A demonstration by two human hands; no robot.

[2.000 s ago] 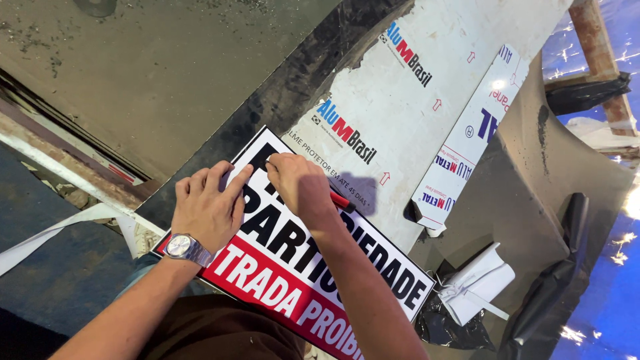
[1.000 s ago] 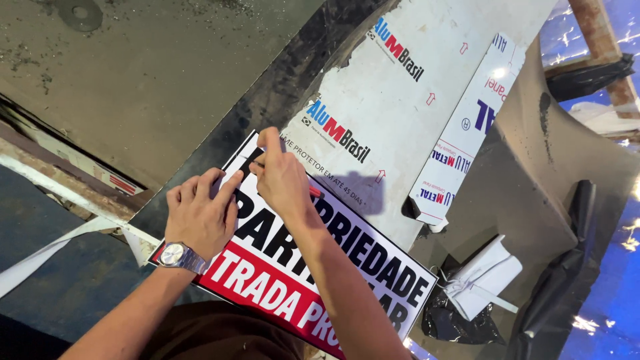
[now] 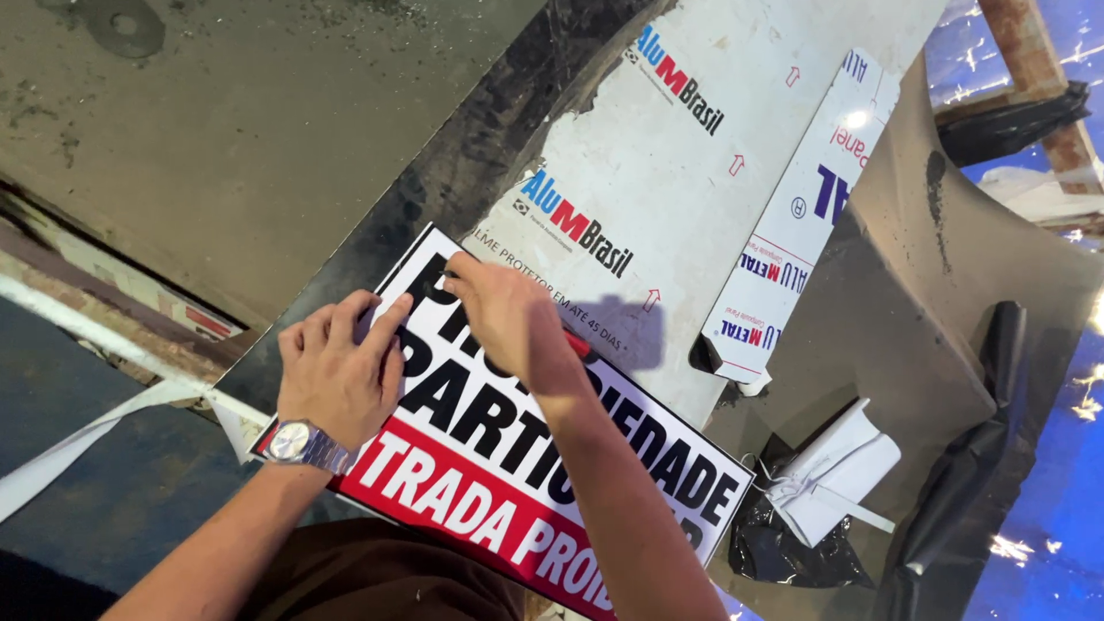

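A rectangular sign (image 3: 483,431) with black letters on white and white letters on a red band lies tilted before me. My left hand (image 3: 345,371), a metal watch at its wrist, rests on the sign's left part with its fingers somewhat apart. Just right of it, my right hand (image 3: 509,319) is curled over the first large black letter. Its fingertips pinch a small dark tip, and a red piece (image 3: 576,345) shows beyond the wrist; both look like parts of one slim tool, mostly hidden by the hand. My right forearm covers part of the lettering.
Under the sign's top edge lies a panel with torn printed protective film (image 3: 655,207). A narrow printed panel strip (image 3: 785,233) lies on it. To the right are folded white material (image 3: 832,474) and black plastic (image 3: 793,552); a white strip (image 3: 95,444) trails at left.
My right hand has moved down from near the sign's top left corner, where it was one second ago, onto the first letter. My left hand stays on the sign.
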